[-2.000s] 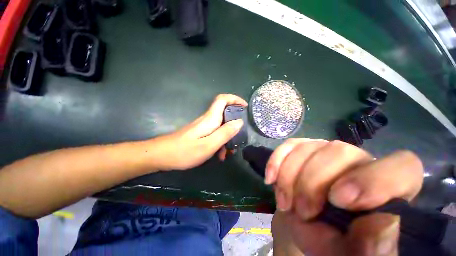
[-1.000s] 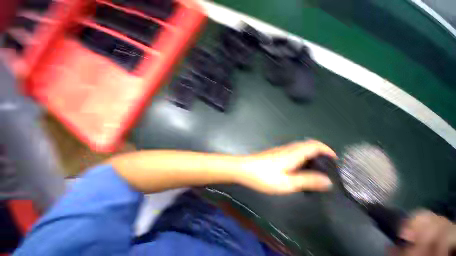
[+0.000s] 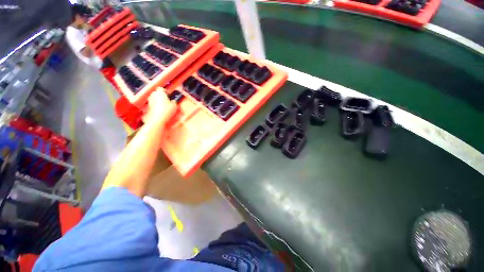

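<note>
My left hand (image 3: 161,110) reaches over the near-left part of an orange-red parts tray (image 3: 192,151). A black plastic housing (image 3: 175,96) lies right beside its fingertips; whether the fingers grip it or only touch it cannot be told. More black housings (image 3: 223,107) stand in rows in the same tray, whose near part is bare. My right hand and the screwdriver are not in view.
Another orange-red tray with housings (image 3: 139,97) overlaps at left. Loose black housings (image 3: 294,143) lie right of the trays. The screw dish (image 3: 441,240) is at lower right. A white-edged rail (image 3: 451,142) borders the green conveyor. A person (image 3: 79,40) is at far upper left.
The view has swung left to the trays. My left hand, which held a black housing beside the screw dish, has moved left to the tray. My right hand with the screwdriver has left the picture.
</note>
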